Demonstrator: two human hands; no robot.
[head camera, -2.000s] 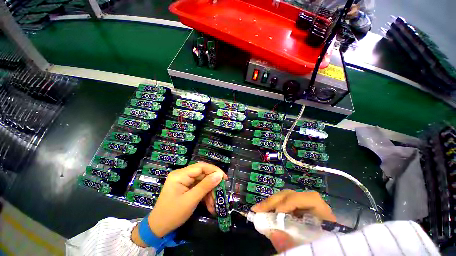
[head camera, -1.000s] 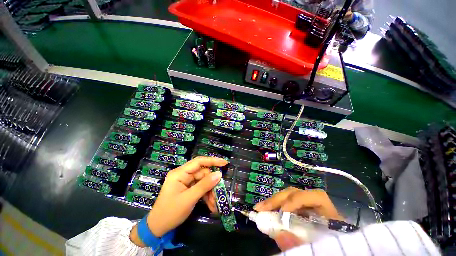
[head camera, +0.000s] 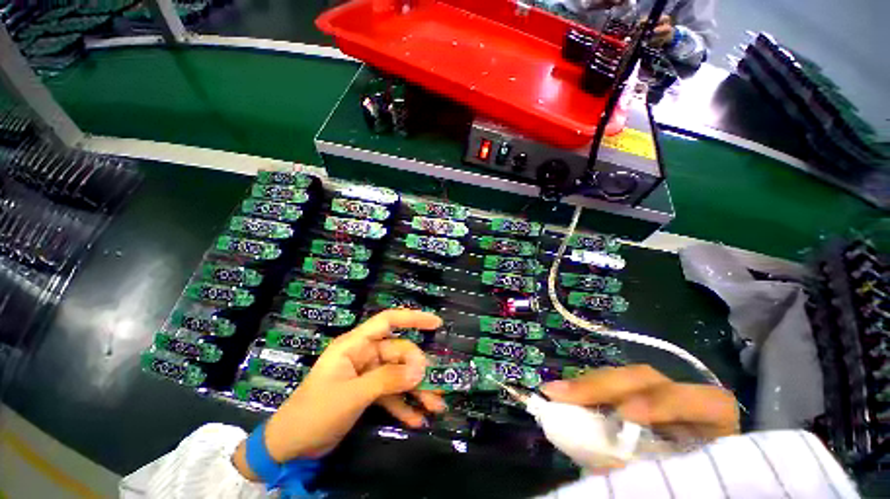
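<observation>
My left hand, with a blue wrist strap, holds a green circuit board by its left end between thumb and fingers. The board lies roughly level and has white ring marks on black. My right hand, slightly blurred, is closed around a whitish dispenser. Its thin needle points up and left, near the right end of the boards there. Whether it touches one is unclear. Another green board lies just right of the held one.
Columns of green boards lie ahead on the dark bench. Behind them a grey control box with a lit red switch carries a red tray. A pale hose curves at right beside a grey plastic bag. Another person's hand shows at the back.
The held board has turned from nearly upright to roughly level. My right hand and the dispenser have moved right, and the dispenser is tilted more steeply. The whole view has shifted slightly.
</observation>
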